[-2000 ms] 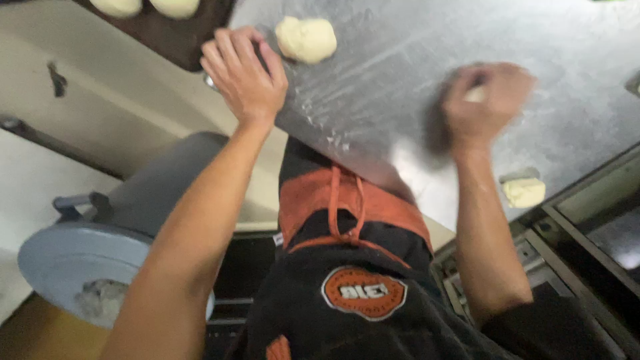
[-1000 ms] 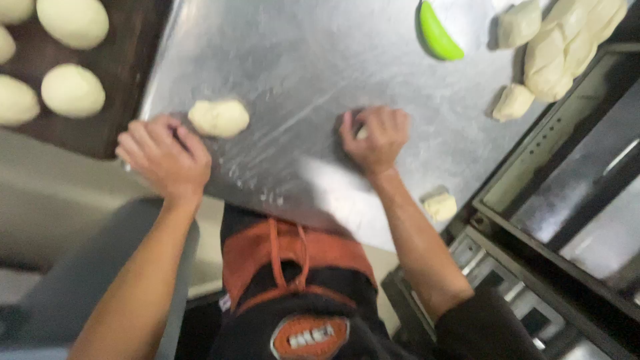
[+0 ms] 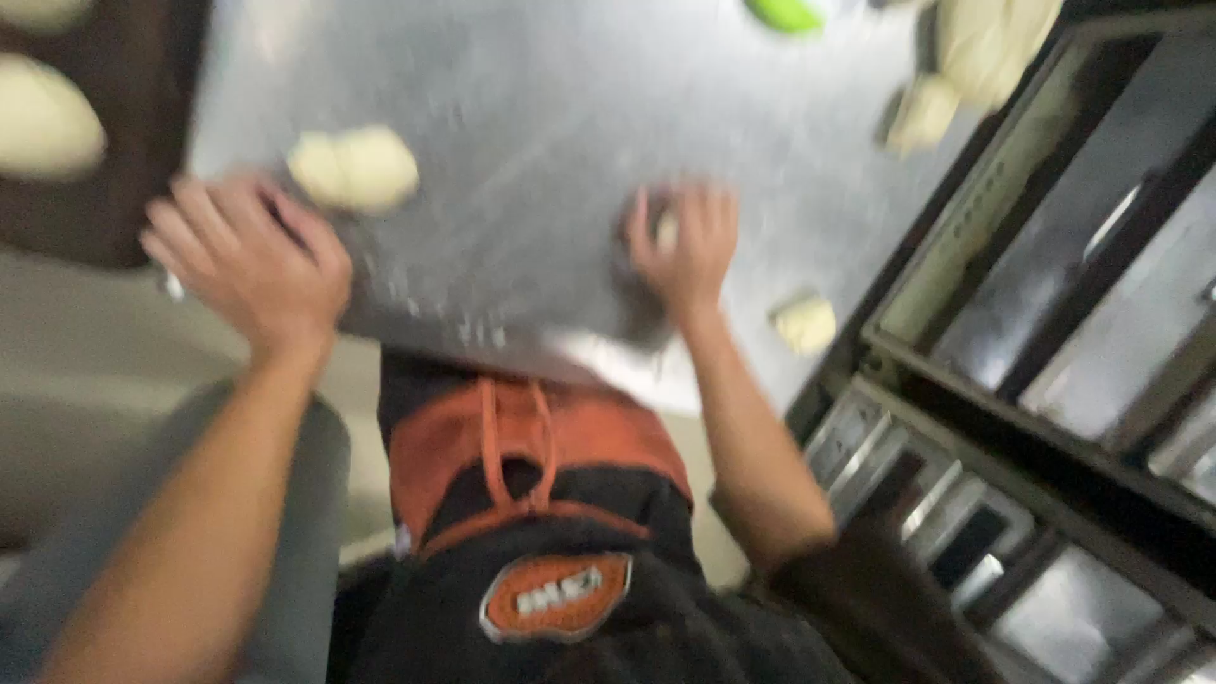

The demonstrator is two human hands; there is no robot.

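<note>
My left hand (image 3: 256, 256) rests over the near left corner of the metal worktop (image 3: 494, 237), its fingers slightly spread and no object seen in it. Just beyond its thumb lies a creased lump of pale dough (image 3: 353, 169). My right hand (image 3: 686, 242) is cupped on the worktop around a piece of dough (image 3: 667, 231), which shows only between thumb and fingers. Right of that hand, near the edge, sits a small dough piece (image 3: 806, 324). The picture is blurred.
A dark tray with round dough balls (image 3: 43, 119) is at the upper left. A green plastic tool (image 3: 785, 13), a small dough piece (image 3: 921, 116) and a larger dough mass (image 3: 993, 47) lie at the top right. Metal racks (image 3: 1035, 285) stand at right, a grey bin (image 3: 313, 475) below left.
The view has shifted between frames. My right hand stays cupped over its dough on the worktop, and my left hand remains at the corner. No other plain change shows.
</note>
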